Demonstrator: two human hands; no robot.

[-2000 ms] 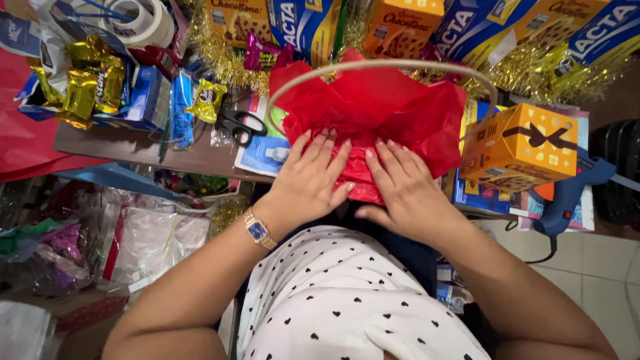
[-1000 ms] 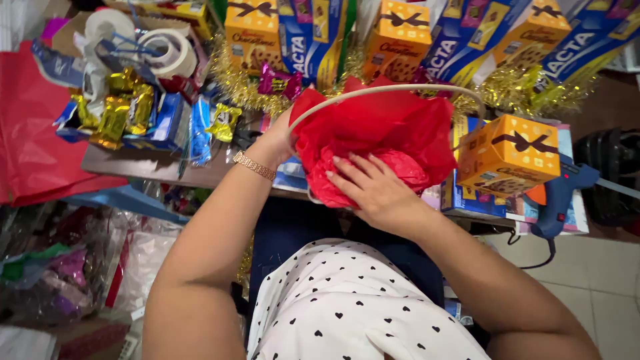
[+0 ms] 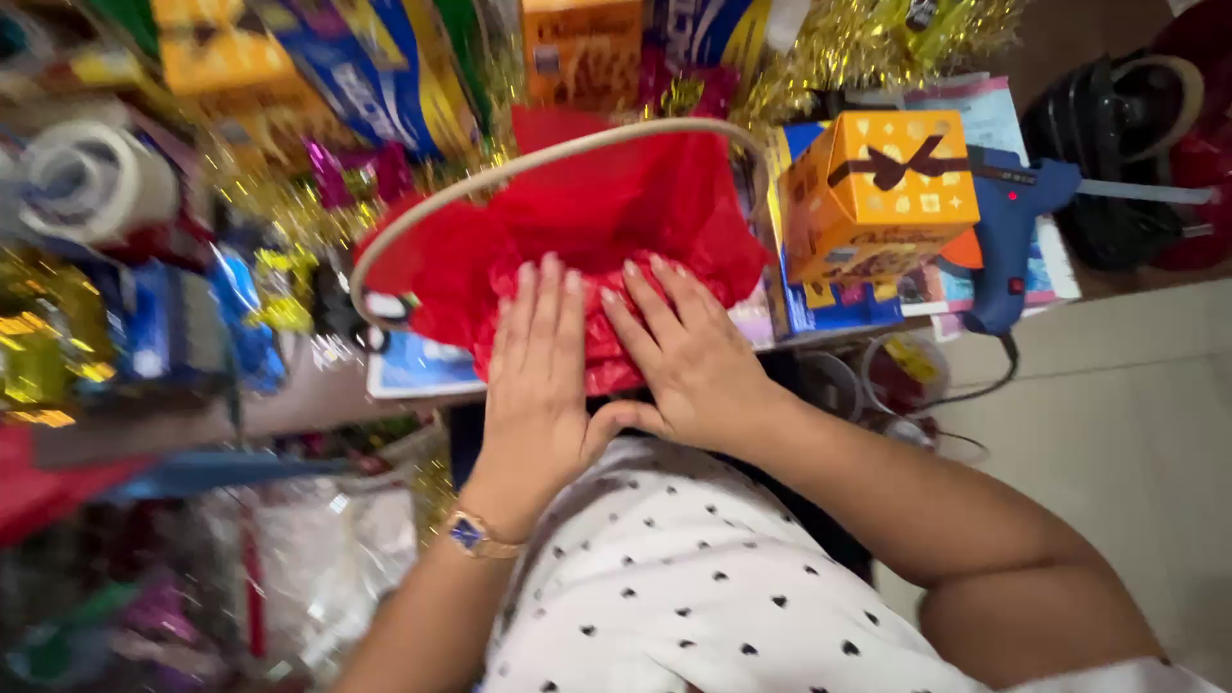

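Red tissue paper spreads up and outward under a pale curved basket handle; the basket's body is hidden by the paper. My left hand lies flat with fingers extended on the near left part of the paper. Beside it my right hand rests on the near right part, fingers slightly spread. The two thumbs meet or nearly meet at the near edge. Neither hand is closed around anything. To the right of the paper stands an orange panettone box with a printed dark bow.
A blue hot glue gun with a glue stick lies right of the box, its cord hanging over the table edge. Gold tinsel, blue and orange packages line the back. Tape rolls and wrapped candies are at left. Plastic bags lie below left.
My left hand has come from the paper's left side to its near edge, next to my right hand. One second ago my right hand lay across the middle of the paper. The view has shifted.
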